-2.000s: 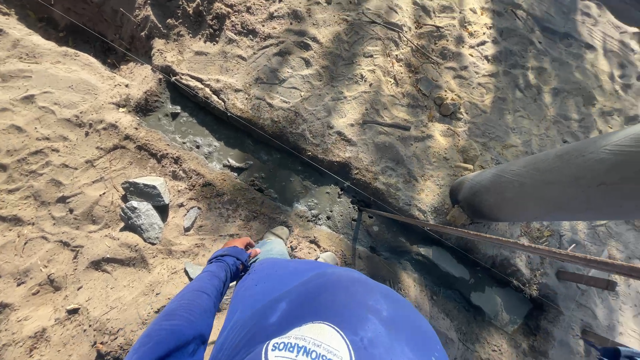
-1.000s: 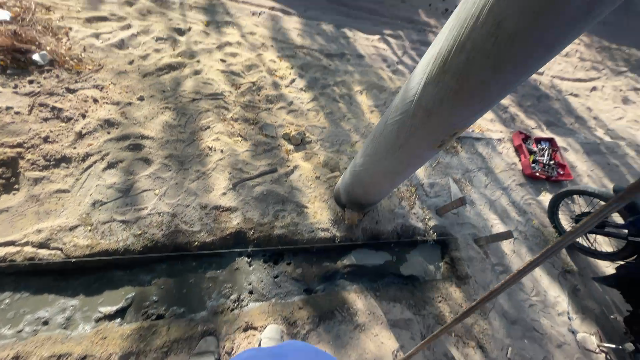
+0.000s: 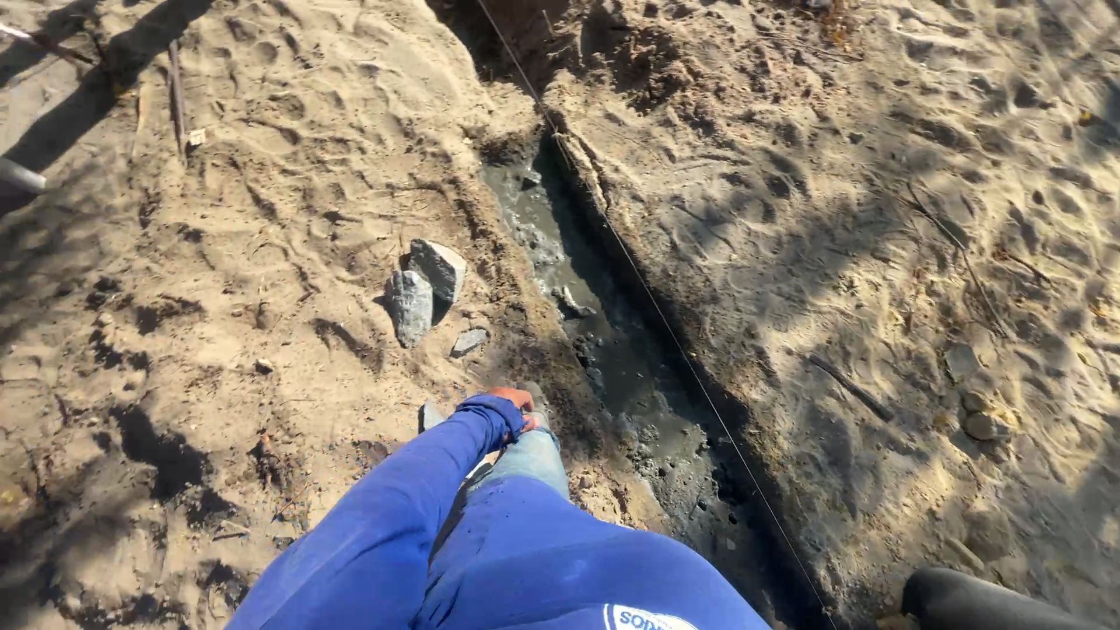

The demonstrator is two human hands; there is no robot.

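Observation:
My left hand shows past a blue sleeve cuff, over the lower leg of my light trousers and close to my shoe. Its fingers look bent, but whether they hold anything cannot be made out. My right hand is out of view. Just right of my foot runs a narrow trench with wet grey concrete in it. A thin taut string stretches above the trench. Two grey stones, one upper and one lower, lie on the sand to the left, with a smaller stone beside them.
A round grey post enters at the bottom right. Sticks lie on the sand right of the trench. A narrow wooden piece lies at the upper left. The trench edge drops off close by my foot.
The view has swung far from the post, toolbox and wheel seen one second ago, back to the trench and stones. My left hand is in view again, at my lower leg as two seconds ago.

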